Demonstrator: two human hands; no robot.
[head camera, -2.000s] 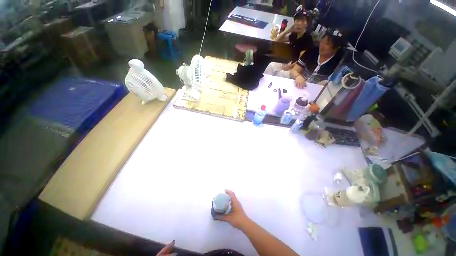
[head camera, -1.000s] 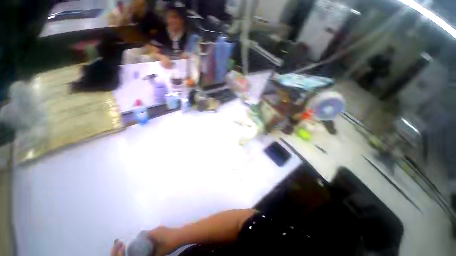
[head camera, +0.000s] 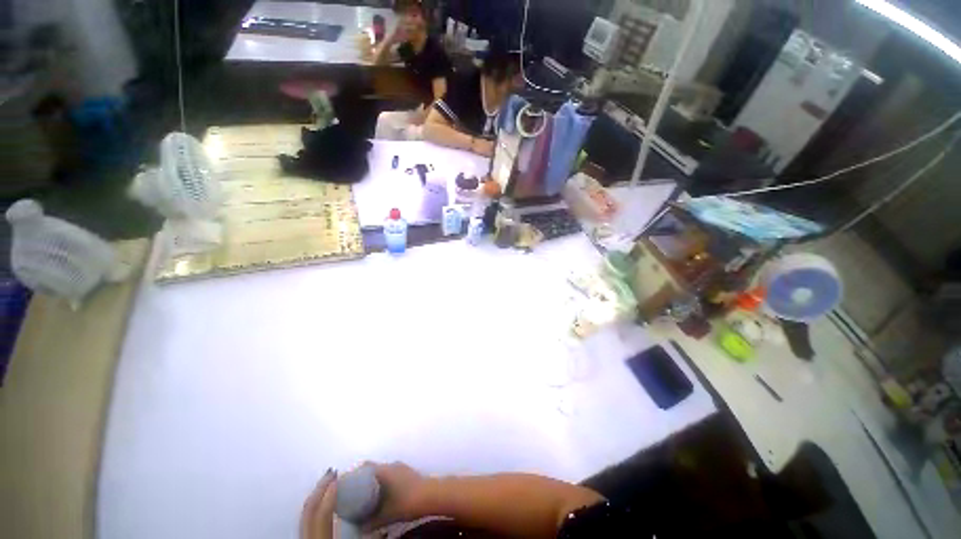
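A round, grey-blue topped object (head camera: 357, 495), perhaps a lidded cup or weight, is near the front edge of the white table (head camera: 316, 358). My right hand (head camera: 396, 493) is closed around its right side, the bare forearm reaching in from the right. My left hand (head camera: 317, 510) is at its left side with fingers raised, partly cut off by the bottom edge. The object's lower part is hidden by the hands and the frame edge. Whether my left hand grips it cannot be told.
Two white fans (head camera: 188, 190) stand at left, one by a slatted board (head camera: 263, 211). A bottle with red cap (head camera: 395, 232) stands at the far edge. A dark flat rectangle (head camera: 660, 376), thread cones (head camera: 601, 300) and a round fan (head camera: 803, 286) are at right. Two people sit beyond.
Since two seconds ago the view has swung right. My left hand has come up beside the grey-blue object, which my right hand has kept hold of.
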